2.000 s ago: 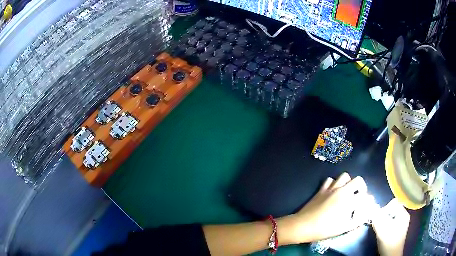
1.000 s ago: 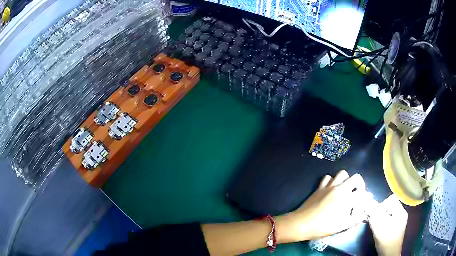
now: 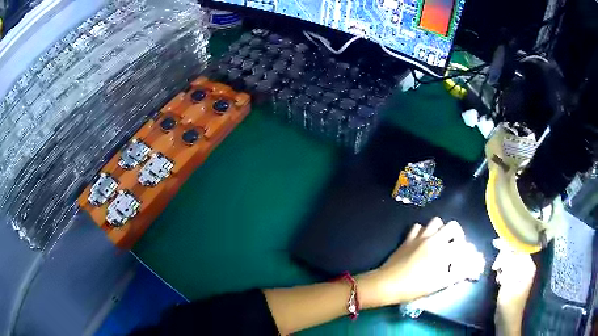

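Observation:
My left hand (image 3: 436, 262), with a red bracelet at the wrist, is over the black base plate (image 3: 347, 223) under the ring light, its fingers curled. My right hand (image 3: 515, 272) is just right of it, with a narrow gap between the fingertips. Glare washes out both sets of fingertips, so what they hold cannot be told. A small pile of loose circuit boards (image 3: 418, 184) lies on the base plate above my left hand. The cream-yellow ring light (image 3: 508, 207) is above my right hand. The monitor (image 3: 367, 23) shows a magnified blue board and an orange-red rectangle.
The orange fixture (image 3: 187, 157) at left holds several silvery boards at its near end; its far recesses are dark. A tall stack of clear blister trays (image 3: 85, 111) stands beyond it. Black blister trays (image 3: 315, 85) sit below the monitor. A white sheet (image 3: 572, 259) is at right.
The whole view has shifted, so most things sit slightly further left. My hands have moved a little apart at the fingertips. The monitor's white glare has given way to the board picture with the orange-red rectangle.

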